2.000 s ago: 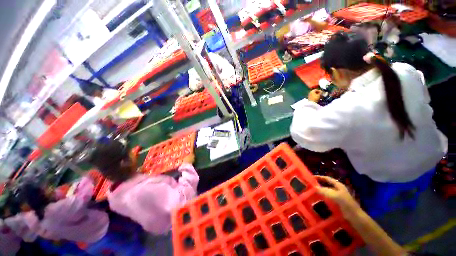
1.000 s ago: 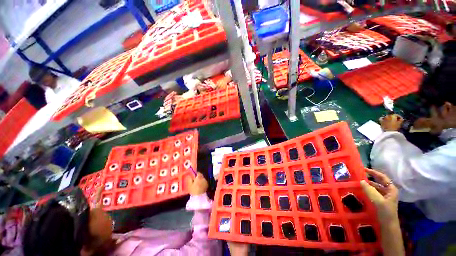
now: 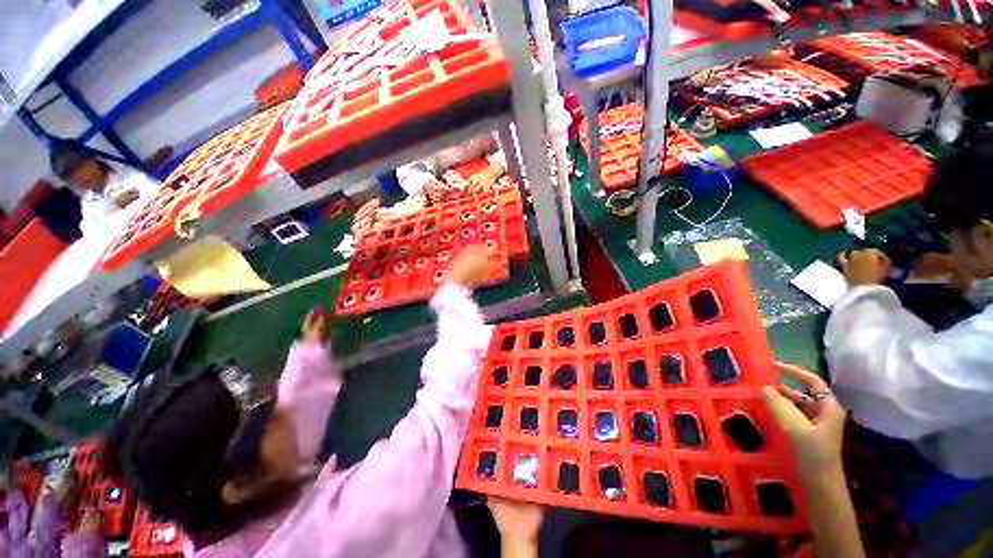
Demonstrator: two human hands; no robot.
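Note:
A red-orange component tray (image 3: 623,395) is held up in front of me, tilted. Its square pockets hold dark-faced smartwatch bodies (image 3: 706,306); a few faces shine with glare. My right hand (image 3: 808,420) grips the tray's right edge, with fingers behind it. My left hand (image 3: 516,517) is under the tray's lower left edge, partly hidden by the tray and cut off by the frame's bottom.
A worker in pink (image 3: 376,469) sits close at the left, one arm stretched to another tray (image 3: 419,256) on the green line (image 3: 376,381). A worker in white (image 3: 904,360) sits at the right. A metal post (image 3: 657,131) and shelf trays stand ahead.
The pink worker's tray has moved away across the line, and that worker leans in with an arm reaching over it. My tray has stayed almost in place, still held in both hands.

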